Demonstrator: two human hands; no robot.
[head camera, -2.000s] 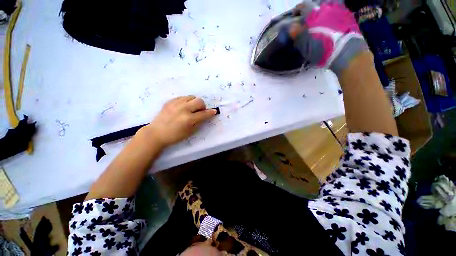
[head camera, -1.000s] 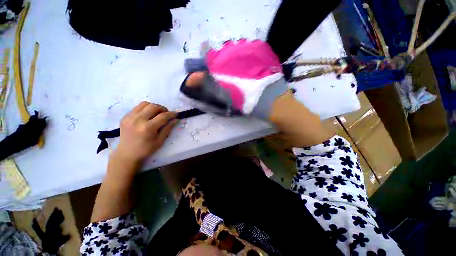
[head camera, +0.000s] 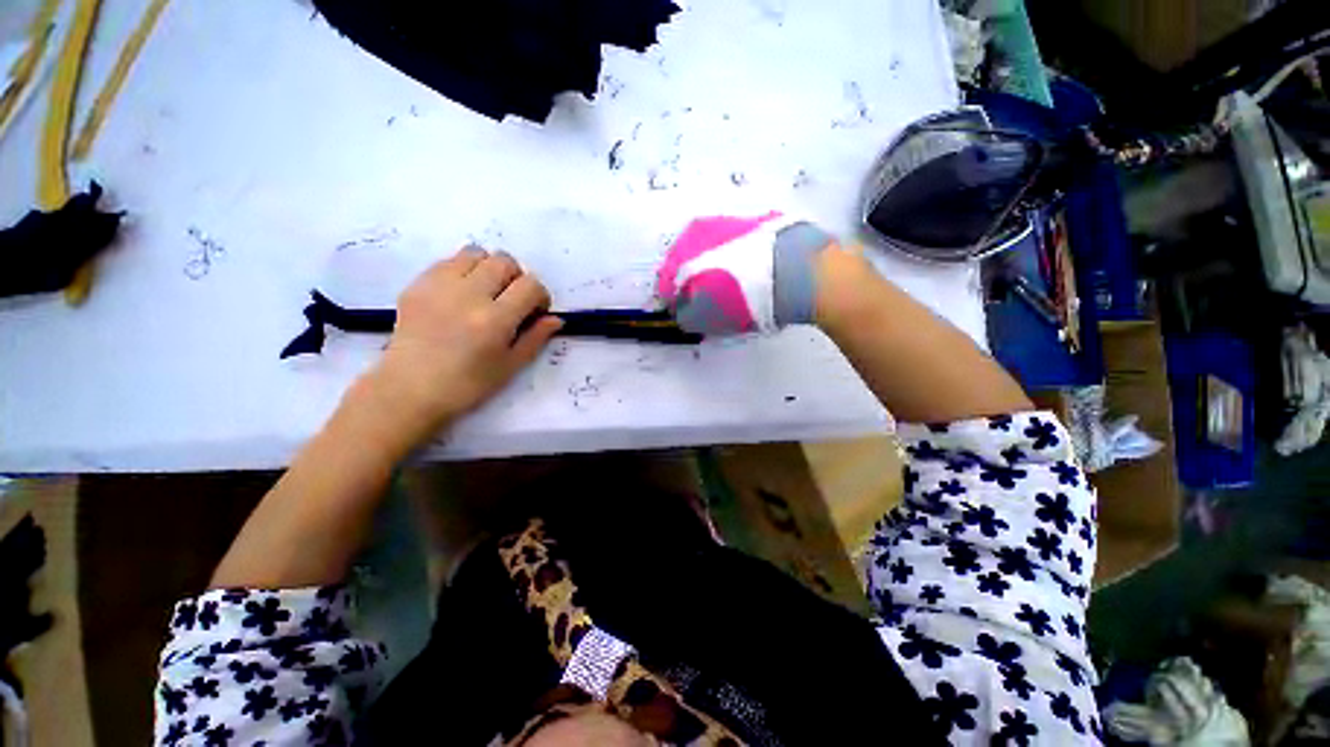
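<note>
A narrow black fabric strip (head camera: 620, 324) lies along the front part of the white table, with a thin yellow line of the template (head camera: 636, 320) showing in it. My bare left hand (head camera: 464, 324) rests on the strip left of its middle, fingers bent over it. The strip's left end is forked and loose. My gloved right hand (head camera: 744, 275), in pink, white and grey, is at the strip's right end; its fingertips are hidden, so its hold cannot be told. The steam iron (head camera: 955, 186) stands at the table's right edge, untouched.
A black pile of cut pieces (head camera: 503, 44) lies at the back. Yellow strips (head camera: 61, 110) and a black bundle (head camera: 56, 245) lie at the left. The iron's cord (head camera: 1152, 146) trails right, over blue bins (head camera: 1218, 409) and a cardboard box (head camera: 1135, 504).
My right hand has let go of the iron, now at the right edge, and is at the strip's right end. My left hand stays on the strip. The view has shifted.
</note>
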